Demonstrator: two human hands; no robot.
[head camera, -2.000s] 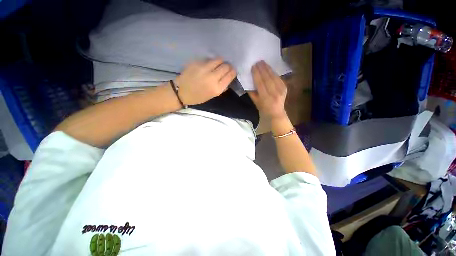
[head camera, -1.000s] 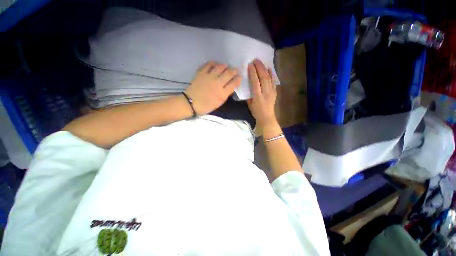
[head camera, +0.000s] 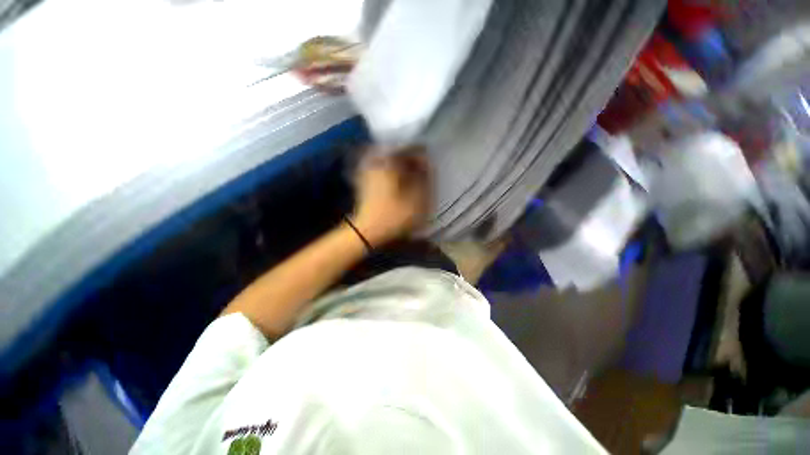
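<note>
A thick bundle of cut pieces (head camera: 524, 107), grey and white in layers, is tilted up at the upper middle, blurred by motion. My left hand (head camera: 395, 191) is closed at its lower left edge, holding it. A small blurred part of my right hand (head camera: 480, 258) shows low beside the bundle's bottom edge; its fingers are hidden, so its grip cannot be told. Snips with red and yellow handles (head camera: 327, 64) lie on the white table at the bundle's left.
The white table (head camera: 107, 115) with its blue front rim fills the upper left. Grey and white pieces (head camera: 591, 231) hang over blue plastic at the right. White and red items lie beyond them. A wooden box edge stands at the lower right.
The view has swung so the table shows at the left. The bundle has gone from lying flat to tilted up and further right. My left hand has closed at its edge; my right is mostly hidden.
</note>
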